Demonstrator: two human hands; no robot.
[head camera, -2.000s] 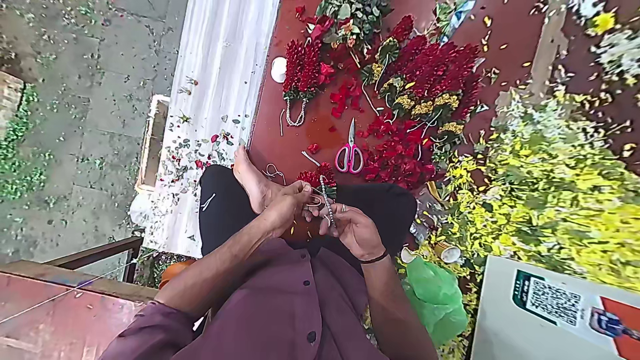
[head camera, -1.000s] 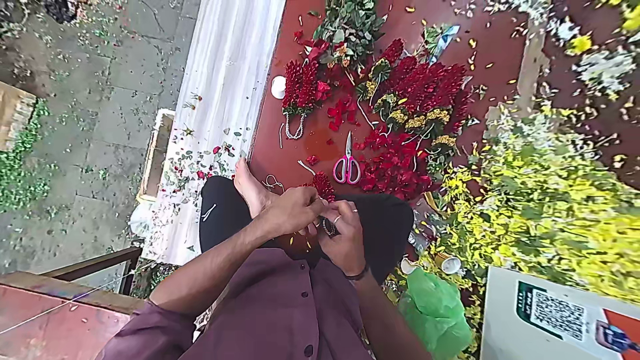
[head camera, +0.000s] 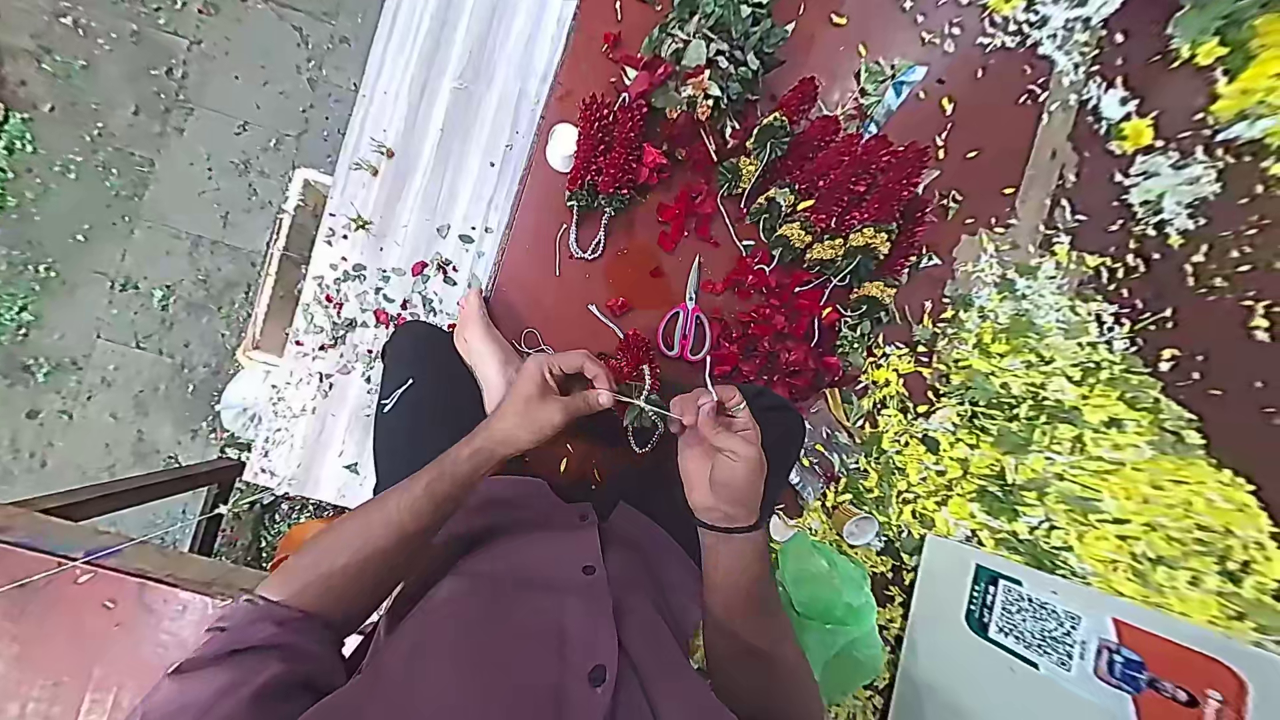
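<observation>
Between my hands a pale string is pulled taut across a beaded loop at the end of a small red petal garland. My left hand pinches one end of the string. The other end is gripped in the fingers of my right hand, where a white cord also stands up. Pink-handled scissors lie on the red floor just beyond, blades pointing away. A finished-looking bundle of red garlands with a beaded loop rests farther off.
Loose red petals and more red garlands lie to the right, leaves at the top. Yellow flowers are heaped at right, near a green plastic bag and a box bearing a printed code. A white sheet lies left.
My hands were close together over the work; they have moved apart, with the string now stretched between them and the beaded loop in sight.
</observation>
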